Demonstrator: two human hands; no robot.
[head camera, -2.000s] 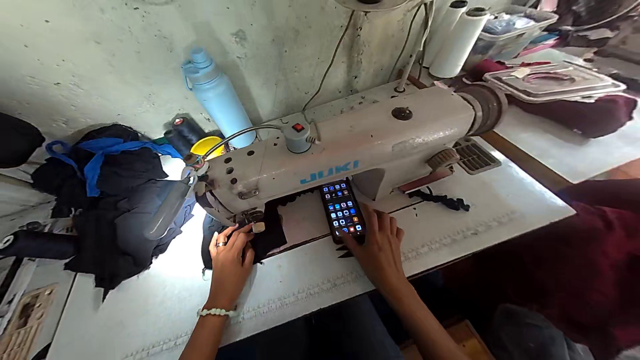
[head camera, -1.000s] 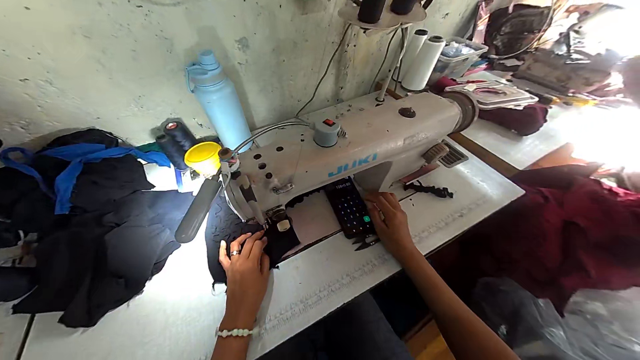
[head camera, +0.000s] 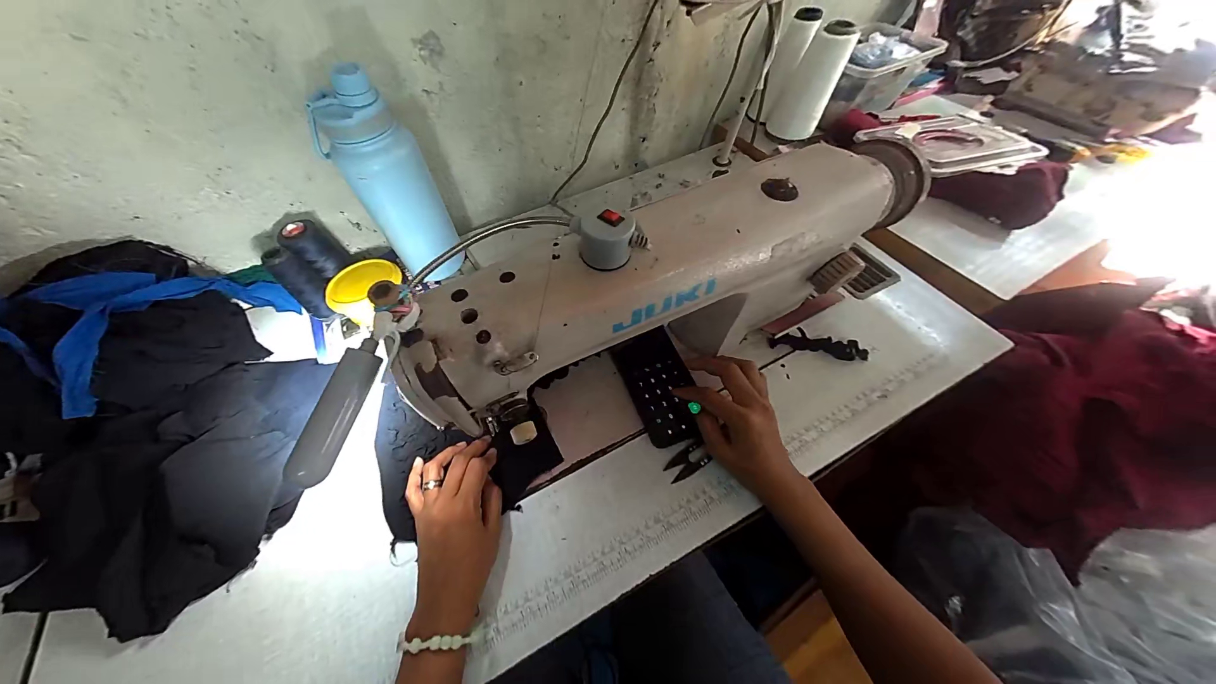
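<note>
A Juki sewing machine (head camera: 665, 256) stands on the white table. My left hand (head camera: 456, 494) rests on black fabric (head camera: 404, 456) beside the presser foot, fingers slightly spread and flat. Under the machine's arm lies a smartphone (head camera: 655, 385), its dark screen showing a keypad with a green button. My right hand (head camera: 741, 418) is at the phone's right edge, with a finger over the screen and the thumb near the lower edge. Black thread snips (head camera: 689, 461) lie partly beneath the right hand. A lit grey lamp (head camera: 332, 418) shines left of the needle area.
Black garments with a blue strap (head camera: 161, 427) cover the left side. Behind stand a blue bottle (head camera: 389, 171), dark thread spools (head camera: 309, 256) and a yellow round object (head camera: 361, 285). White thread cones (head camera: 812, 81) stand at the back right. Maroon fabric (head camera: 1064, 427) lies at the right.
The phone screen has gone from colourful app icons to a dark keypad. My right fingers have shifted on the phone. My left hand stays on the black fabric.
</note>
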